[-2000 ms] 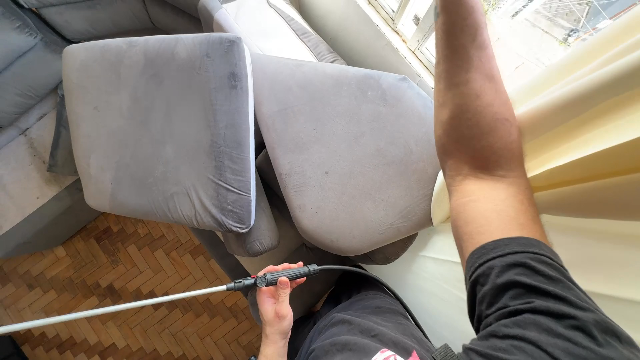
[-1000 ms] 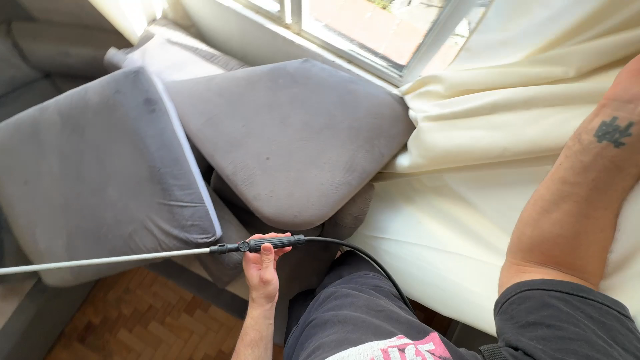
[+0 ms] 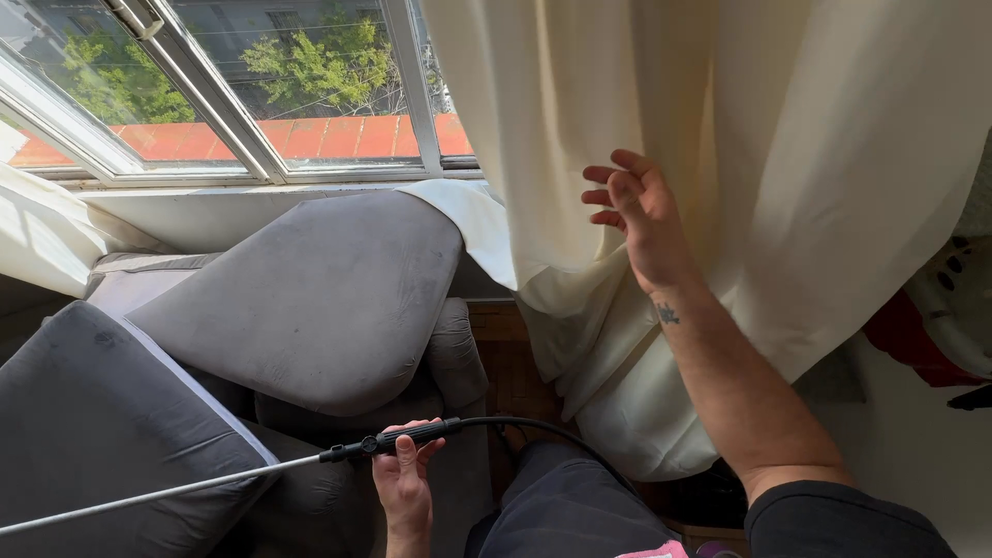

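My left hand (image 3: 406,473) is closed around the black ribbed handle of a sprayer wand (image 3: 422,432). Its thin light metal tube (image 3: 178,488) runs to the lower left, and a black hose (image 3: 554,428) curves away from the handle's right end. Raised in front of the cream curtain (image 3: 736,194) is my right hand (image 3: 639,209), fingers apart and a little bent, holding nothing. Whether it touches the cloth I cannot tell. Left of the curtain, a grey upholstered cushion (image 3: 318,302) lies tilted on the sofa. Another grey cushion (image 3: 116,434) with a pale edge is behind the wand's tube.
A window with metal frames (image 3: 267,159) stands behind the cushions, above a white sill (image 3: 232,194). Wooden floor (image 3: 508,372) shows between the sofa and the curtain. A second piece of curtain (image 3: 35,225) hangs at the left. Something dark red (image 3: 922,341) lies at the right edge.
The view has swung toward the window and curtain. My right hand, out of frame or cut off at the edge before, now shows whole before the curtain. My left hand still grips the wand handle.
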